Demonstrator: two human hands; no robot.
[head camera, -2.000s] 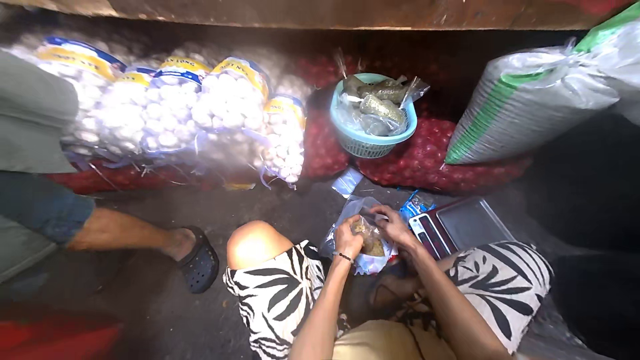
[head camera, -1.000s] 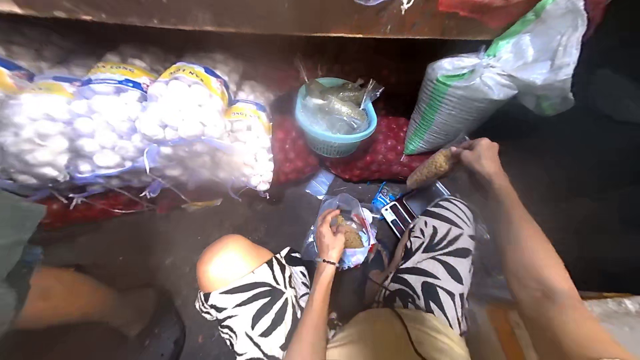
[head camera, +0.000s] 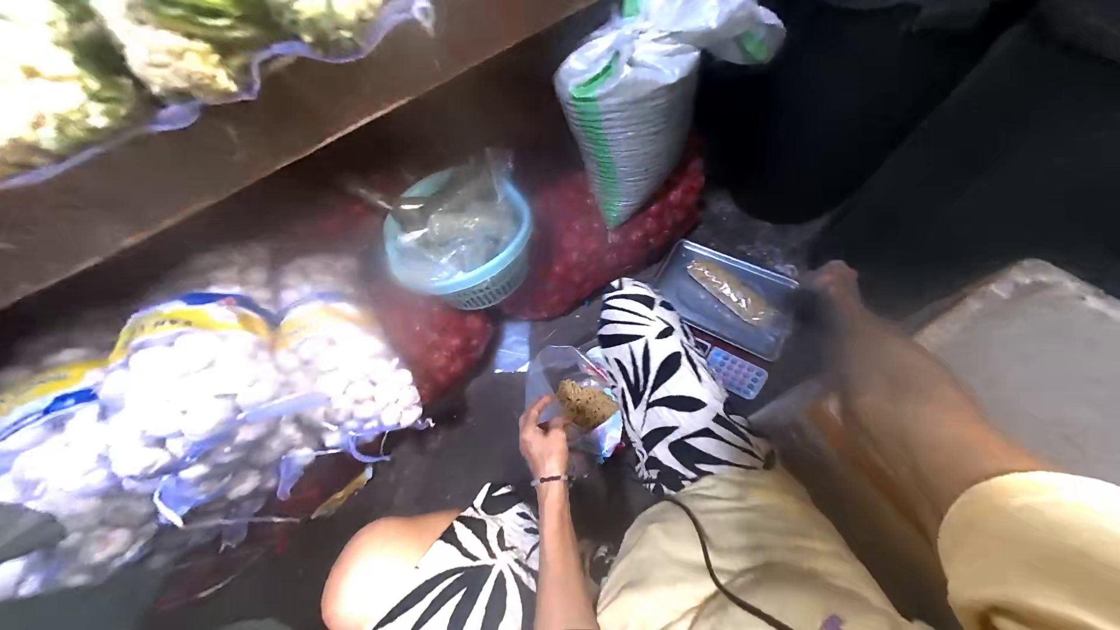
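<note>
My left hand (head camera: 544, 437) is at the left edge of an open clear plastic bag (head camera: 547, 372) with brown granular contents (head camera: 584, 404), between my knees; its fingers touch the bag's side. My right hand (head camera: 840, 293), blurred, is out to the right beside the metal tray of a scale (head camera: 779, 337). Whether it holds anything is unclear, though something thin and translucent seems to hang below it. On the tray lies a long filled clear packet (head camera: 726, 291). The scale's keypad (head camera: 737, 373) shows beside my patterned trouser leg.
A light blue plastic basket (head camera: 477, 284) holds clear bags. Behind are red mesh sacks of small onions (head camera: 577, 236) and a white-green woven sack (head camera: 634, 122). Net bags of garlic (head camera: 192, 385) stand left, below a wooden shelf edge (head camera: 289, 166). A pale slab (head camera: 1032, 350) lies right.
The filled packet, held in my right hand one second ago, now lies on the scale tray, and that hand is to the right of it. The view has turned to the right.
</note>
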